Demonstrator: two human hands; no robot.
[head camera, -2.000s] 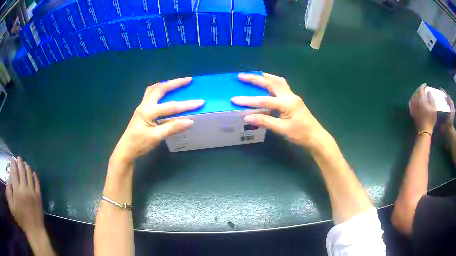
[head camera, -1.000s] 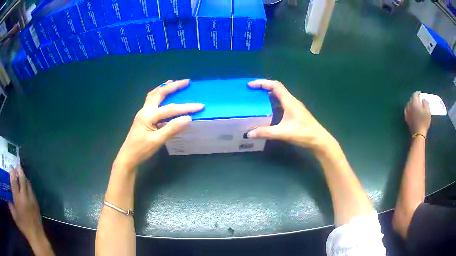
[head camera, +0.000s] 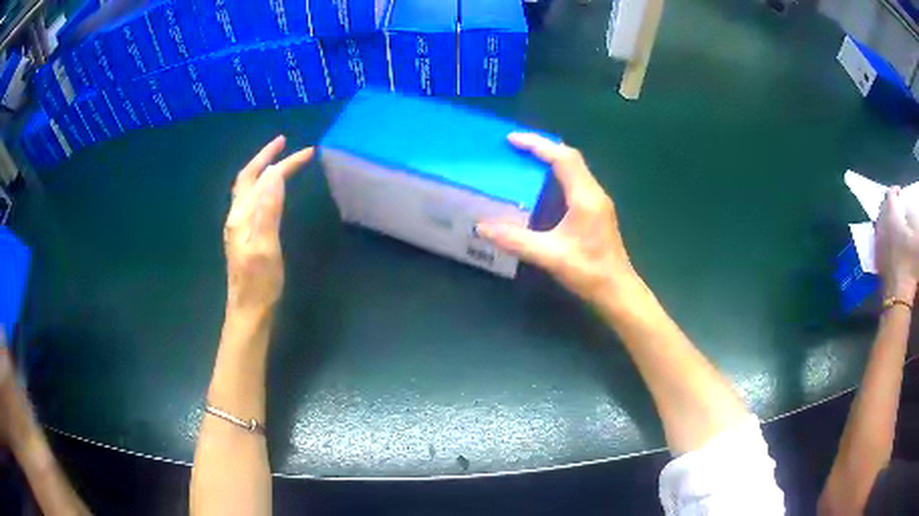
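A closed retail carton (head camera: 433, 141) with a blue top and a white long side is in front of me, turned at an angle, its left end farther away. Its edges are slightly blurred. My right hand (head camera: 564, 217) grips its right end, fingers on the top and thumb on the white side near the barcode. My left hand (head camera: 260, 217) is off the carton's left end, with fingers apart and nothing in it; the index fingertip is close to the carton's corner.
Stacked blue cartons (head camera: 252, 76) form a curved two-high wall at the far left of the green table (head camera: 403, 373). A pale post (head camera: 640, 60) stands beyond. Another worker's hand (head camera: 895, 242) is over an open carton (head camera: 857, 267) at right. A blue box and arm are at left.
The carton has turned, its left end swinging away from me, and has moved farther off. My left hand has let go of it. The right neighbour now has an open carton.
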